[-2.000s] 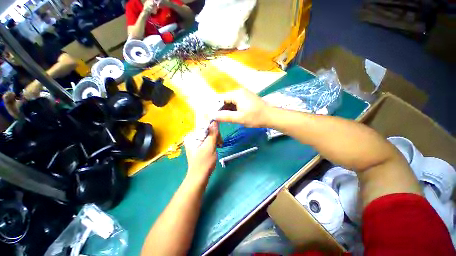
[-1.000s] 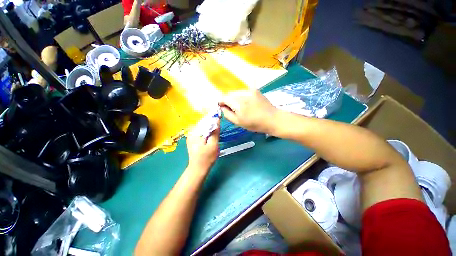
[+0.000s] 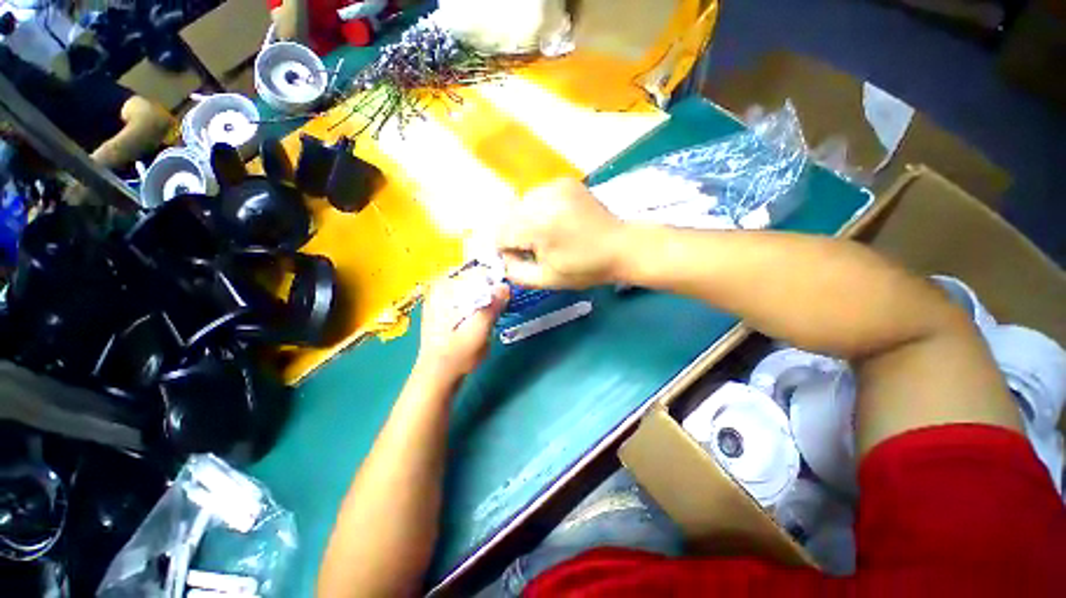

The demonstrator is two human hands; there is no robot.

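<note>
My left hand [image 3: 462, 321] is closed around a small white part [image 3: 477, 301], mostly hidden by the fingers. My right hand [image 3: 559, 240] meets it from the right, fingertips pinched at the part's upper end; glare hides what they pinch. A bundle of blue wires [image 3: 528, 305] lies just beyond and partly behind my hands. A long white plastic piece [image 3: 546, 321] lies across it on the green bench.
Black housings [image 3: 263, 214] are piled at left, with white round housings [image 3: 222, 123] behind. Grey wired parts [image 3: 427, 64] lie on yellow-taped cardboard [image 3: 386, 251]. Clear bags lie right [image 3: 748, 175] and lower left [image 3: 216, 514]. A carton [image 3: 690, 473] holds white housings. Another person's arm [image 3: 135, 131] shows.
Both hands stay together at the small part and have shifted slightly. The long white piece lies at a slightly different angle. The camera view has shifted, so the far bench items sit higher.
</note>
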